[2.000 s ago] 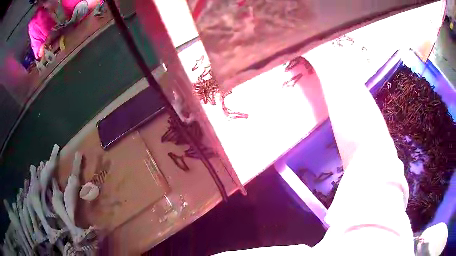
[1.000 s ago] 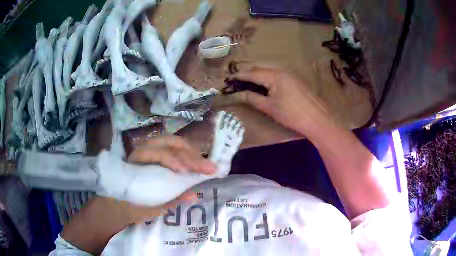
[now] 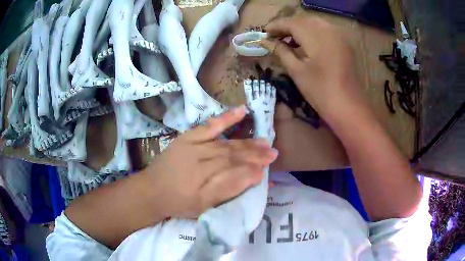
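A pale grey-white moulded leg (image 3: 262,114) lies across the lower middle, its foot with dark-lined toes pointing away from me over the bench edge. My left hand (image 3: 219,158) is closed around it near the ankle; its far end is over my shirt. My right hand (image 3: 311,58) is at the small white oval dish (image 3: 249,50), thumb and finger pinching a thin pale stick (image 3: 261,42) whose tip is in the dish. Dark strap pieces (image 3: 293,97) lie under and beside my right hand, partly hidden.
Many pale legs (image 3: 122,56) stand close together on the left of the cardboard-covered bench (image 3: 224,76). More black pieces (image 3: 400,86) and a small white bottle (image 3: 407,48) lie right; a dark flat rectangle (image 3: 352,11) is at the top.
The leg has swung from lying sideways to foot pointing away. My left hand has moved right with it. My right hand has moved from the dark pieces up to the dish and taken the stick.
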